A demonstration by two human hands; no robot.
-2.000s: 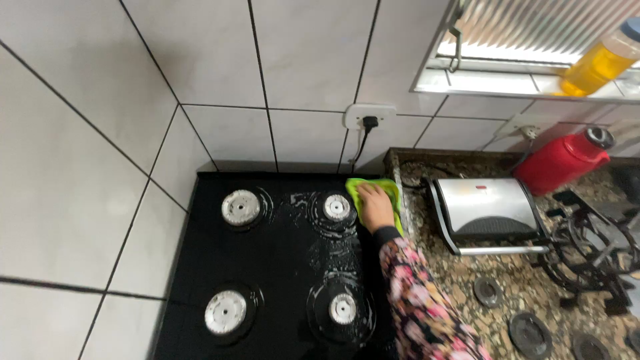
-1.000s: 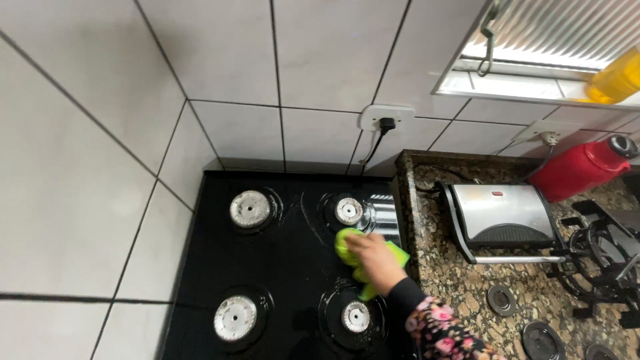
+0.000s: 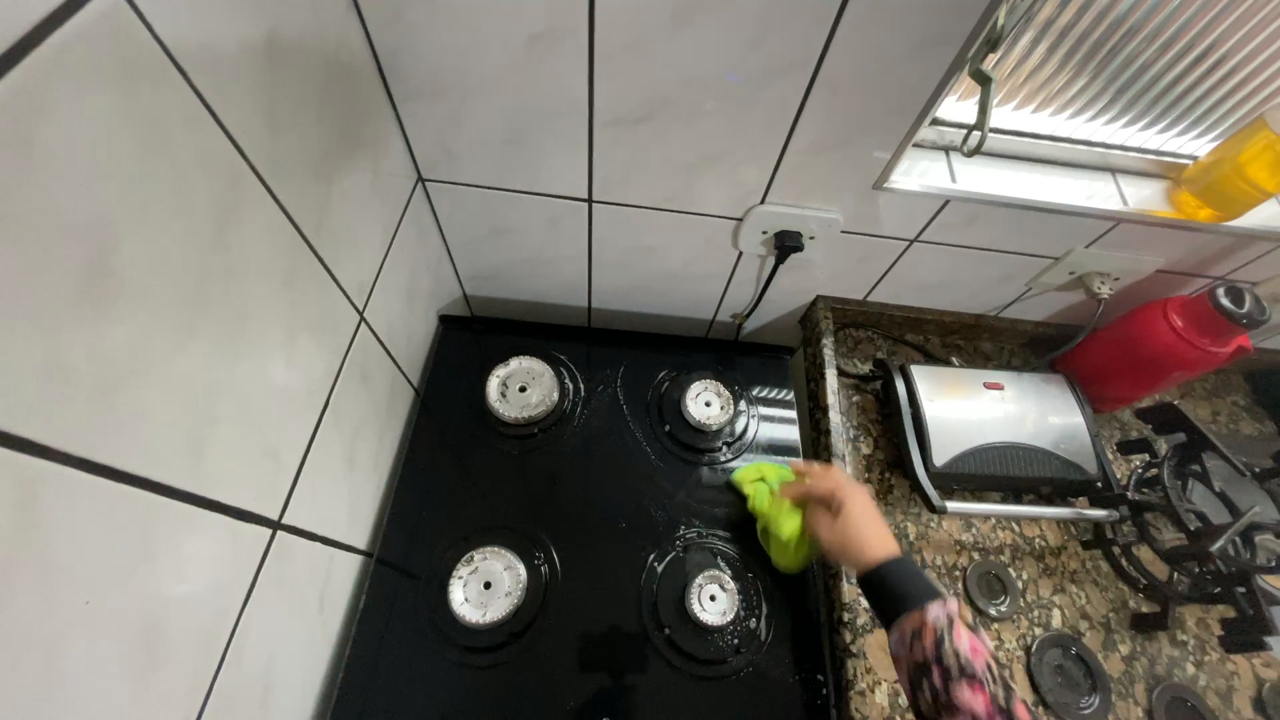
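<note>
My right hand (image 3: 840, 515), in a floral sleeve with a black cuff, grips a lime-green cloth (image 3: 775, 515) at the right edge of the black cooktop (image 3: 590, 500). The cloth lies between the right rear burner (image 3: 707, 404) and the right front burner (image 3: 712, 598). Wet streaks and droplets show around both of these. Two larger metal burners, the left rear (image 3: 522, 389) and the left front (image 3: 487, 587), sit without grates or caps. My left hand is outside the view.
Right of the cooktop, a granite counter (image 3: 930, 555) holds a silver contact grill (image 3: 1005, 420), a red thermos (image 3: 1150, 350), black grates (image 3: 1200, 510) and several burner caps (image 3: 1070, 672). A black plug (image 3: 788, 243) sits in the wall outlet. A yellow bottle (image 3: 1225, 175) stands on the windowsill.
My right hand and the cloth have moved from beside the right rear burner toward the front, then to the cooktop's right edge. The streaks around the right rear burner look fewer.
</note>
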